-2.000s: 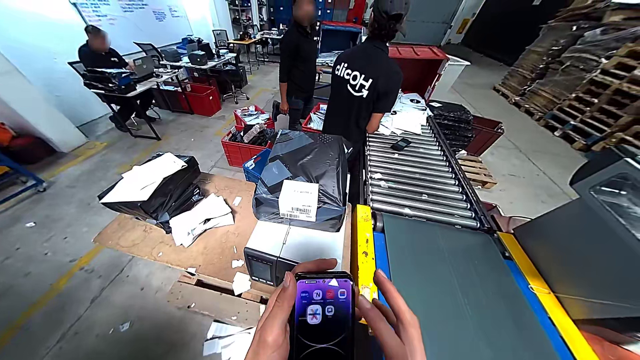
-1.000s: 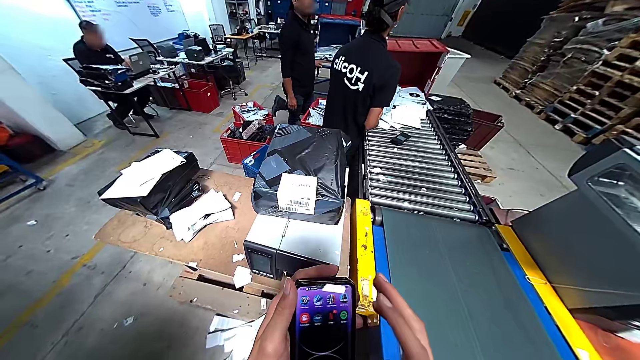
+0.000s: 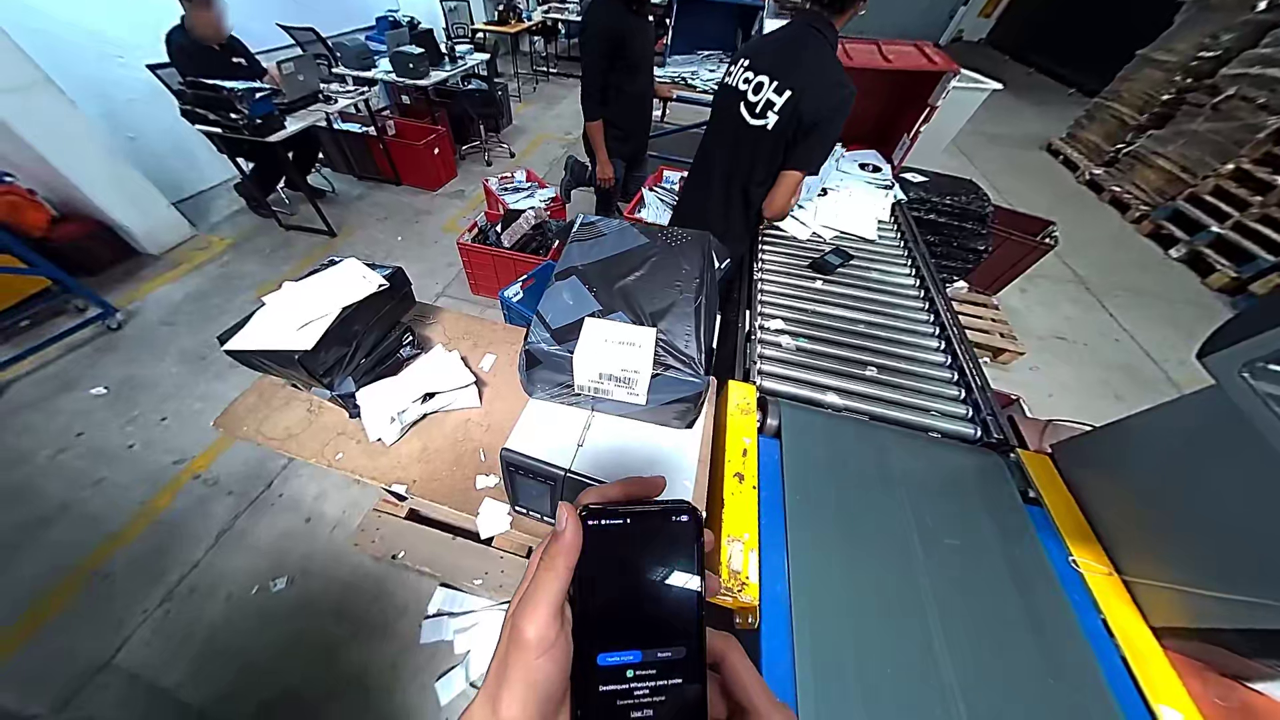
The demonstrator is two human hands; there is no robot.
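Note:
A smartphone (image 3: 640,590) with a mostly dark screen is upright at the bottom centre, gripped by my left hand (image 3: 535,620), whose thumb lies along its left edge and whose fingers wrap behind it. My right hand (image 3: 740,675) is at the phone's lower right side, partly hidden by it and cut off by the frame; whether it grips the phone is unclear. Just beyond the phone stands a white and grey label printer (image 3: 610,450), with a parcel in black plastic wrap (image 3: 625,290) on top bearing a white label.
A yellow guard rail (image 3: 738,480) borders a conveyor belt (image 3: 930,560) that meets a roller conveyor (image 3: 850,330) with papers and a dark device. Left, a wrapped package (image 3: 330,330) and papers lie on a wooden board (image 3: 440,430). Two people stand beyond; another sits at a desk.
The phone's screen has gone from app icons to a mostly black display. My right hand has moved down and in toward the phone's lower right side; earlier it was apart from the phone.

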